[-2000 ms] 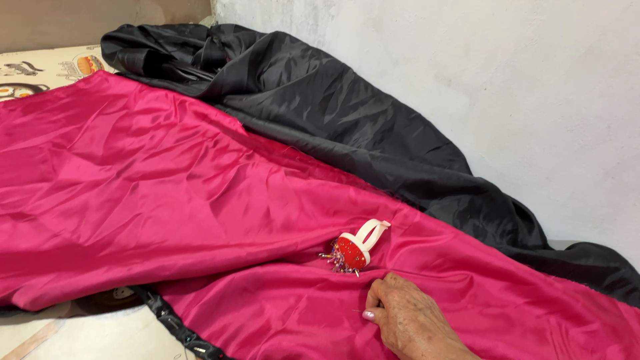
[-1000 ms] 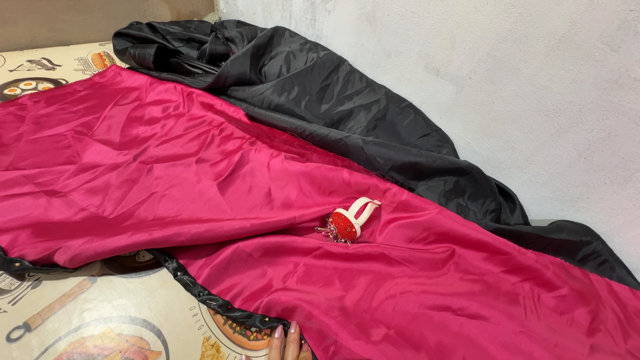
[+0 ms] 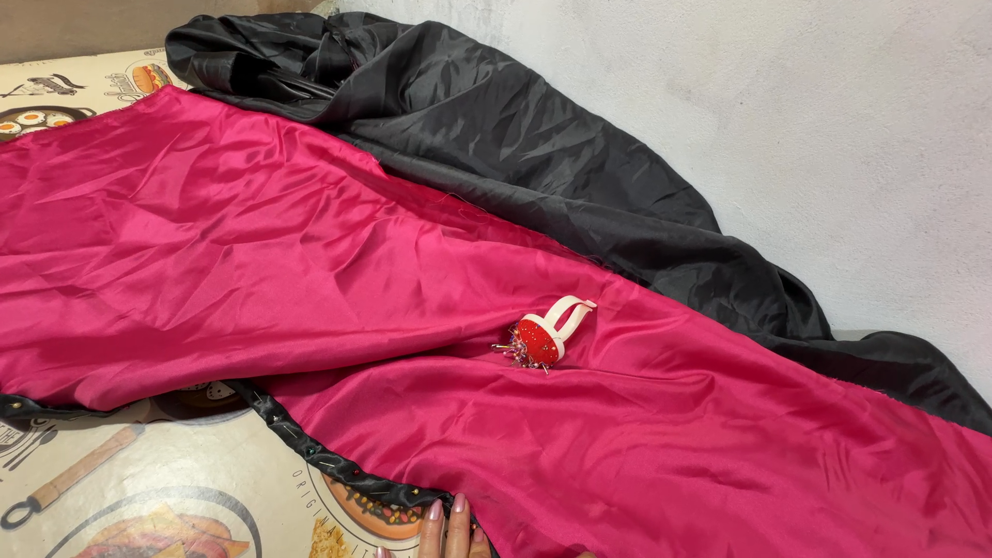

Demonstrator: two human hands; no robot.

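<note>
Bright pink satin fabric (image 3: 310,279) lies spread and wrinkled, with a dark folded edging (image 3: 333,466) along its near border; several coloured-head pins are in that edging. My left hand (image 3: 448,535) rests its fingertips on the edging at the bottom; the palm is out of frame. A sliver of skin at the lower edge, apparently my right hand (image 3: 586,554), touches or hovers by the pink fabric; what it holds is hidden. A red pincushion (image 3: 539,341) full of pins, on a white wristband, lies on its side on the fabric. Black satin fabric (image 3: 504,132) is heaped behind.
A table covering (image 3: 178,457) printed with food and utensils shows at the lower left and upper left. A pale wall (image 3: 821,139) rises behind the black fabric at the right. A brownish surface (image 3: 139,27) stands at the upper left.
The right hand, near the pincushion two seconds ago, has gone from there to the bottom edge. The left hand's fingers have come onto the dark edging. The pincushion still lies on the pink fabric.
</note>
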